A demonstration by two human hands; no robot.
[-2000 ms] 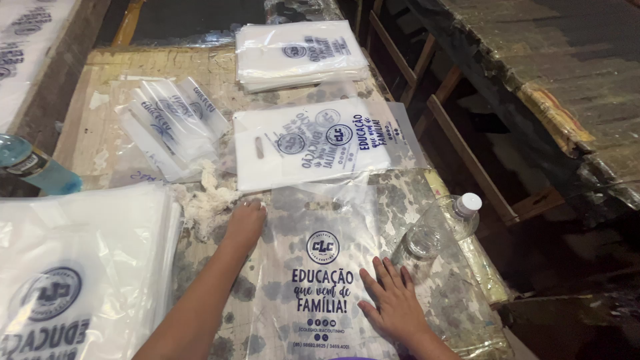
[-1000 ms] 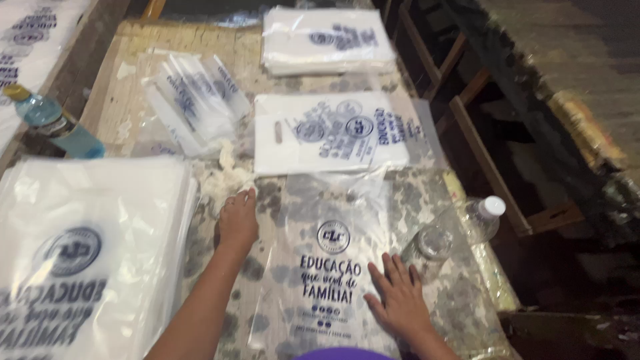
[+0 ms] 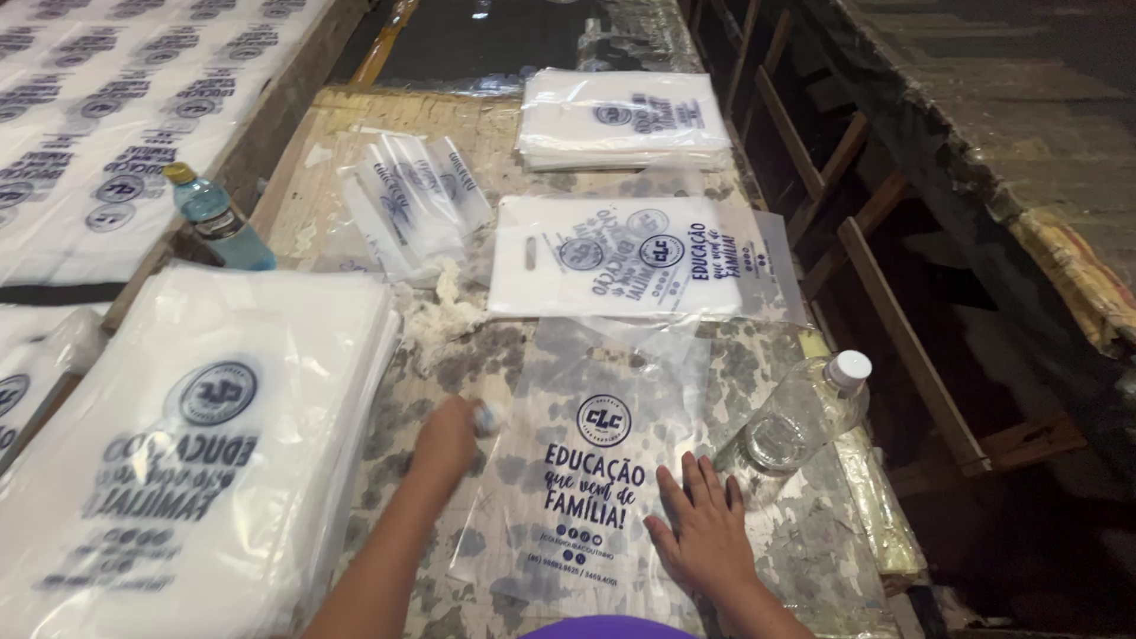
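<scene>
A clear plastic bag [image 3: 581, 532] with dark blue print lies flat on the stained tabletop in front of me. My right hand [image 3: 701, 524] rests with fingers spread on its right edge. Just left of the bag, my left hand [image 3: 448, 439] is closed around a small whitish wad [image 3: 485, 420], blurred, perhaps cloth or fibre. A clear bottle with a white cap [image 3: 790, 435] lies or leans right of the bag, by my right fingertips. Beyond the bag is a stack of printed bags [image 3: 532, 293], and whitish fibre [image 3: 439, 311] lies left of that stack.
A tall pile of printed bags [image 3: 293, 328] fills the near left. Behind it stands a bottle of bluish liquid [image 3: 222, 222]. Folded printed bags [image 3: 417, 200] and another bag stack [image 3: 621, 133] lie farther back. Printed sheets [image 3: 169, 80] cover the left table; a wooden frame [image 3: 905, 355] stands at right.
My left hand has moved from beside the whitish fibre toward me, to the left side of the clear bag. My right hand stays on the bag's right edge.
</scene>
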